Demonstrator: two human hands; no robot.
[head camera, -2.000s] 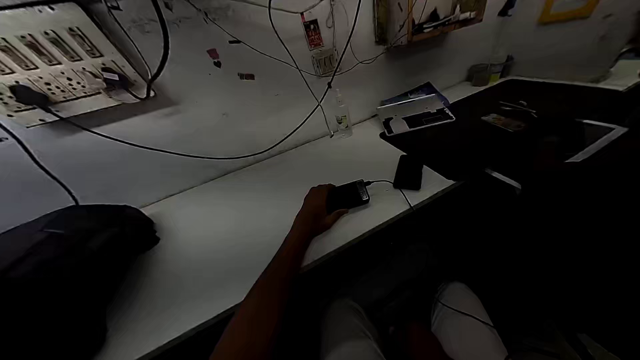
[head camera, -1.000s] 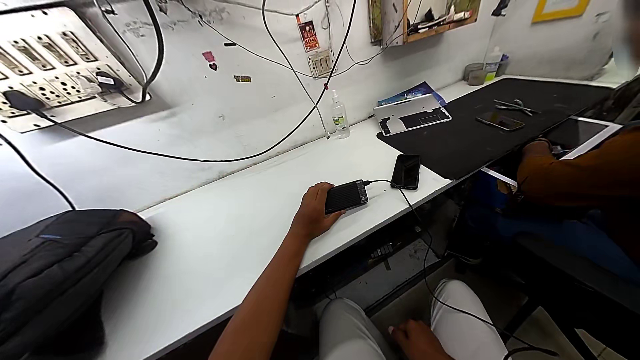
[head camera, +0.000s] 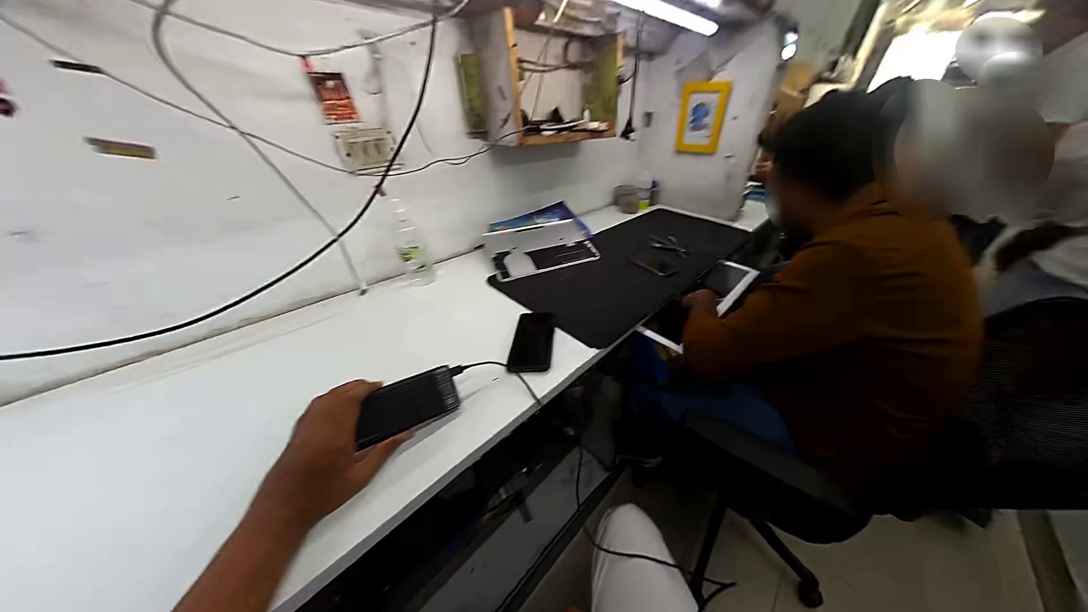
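Observation:
My left hand (head camera: 327, 446) grips a black ribbed power bank (head camera: 408, 406), resting at the white desk's (head camera: 212, 408) front half. A black cable (head camera: 486, 365) is plugged into its right end. Just right of it a dark smartphone (head camera: 531, 342) lies on the desk, with the cable passing by its lower edge. Only a tiny, unclear bit at the bottom edge, beside my knee, might belong to my right hand, so I cannot make it out.
A black mat (head camera: 608, 285) farther right carries a phone (head camera: 654, 265), a pale device casing (head camera: 544, 251) and metal tools (head camera: 669, 245). A clear bottle (head camera: 412, 246) stands by the wall. A co-worker in a brown top (head camera: 858, 314) sits on the right, holding a white-framed tablet-like device (head camera: 738, 285).
The view has swung to the right, bringing the seated co-worker into full sight. My left hand keeps its hold on the power bank. My right hand, resting near my lap one second ago, has dropped from clear view.

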